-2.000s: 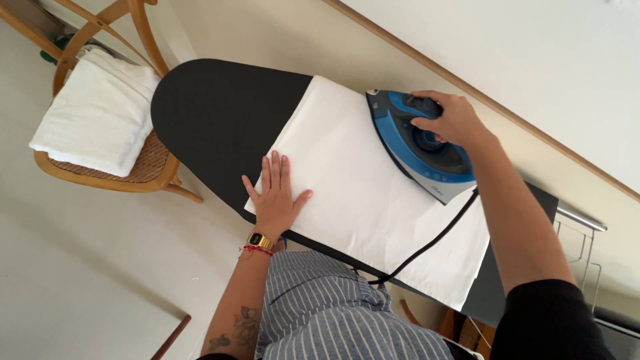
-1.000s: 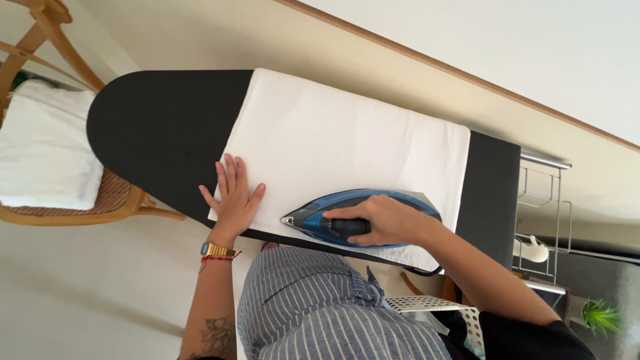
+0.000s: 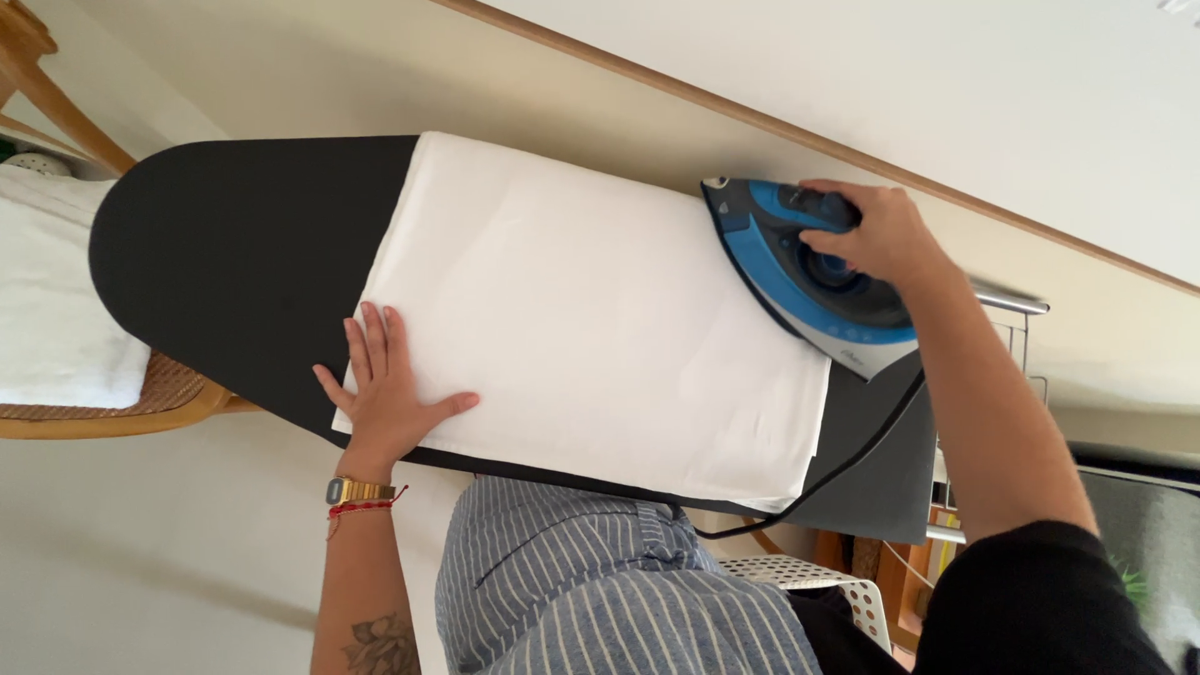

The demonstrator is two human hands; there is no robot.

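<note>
A folded white cloth [image 3: 600, 309] lies flat over the middle of a black ironing board [image 3: 244, 234], with small creases near its lower right corner. My left hand [image 3: 389, 384] rests on the cloth's lower left corner with fingers spread, some over the board's black cover. In my right hand [image 3: 867, 234] is the handle of a blue and black steam iron [image 3: 797, 272], at the cloth's upper right edge. The iron is tilted so its side and top show; whether it touches the cloth I cannot tell. Its black cord [image 3: 862, 450] runs down across the board's right end.
At the left, a wooden chair with a woven seat [image 3: 178, 384] holds folded white cloths [image 3: 66, 291]. A wall with a wooden strip [image 3: 656, 84] runs along the far side. A metal rack [image 3: 1017, 305] is at the board's right end, and a white perforated basket [image 3: 862, 600] stands below.
The iron, in my right hand, has moved from the cloth's near edge to its far right edge. A second before that, it was on the upper right part of the cloth. My left hand stays at the lower left corner.
</note>
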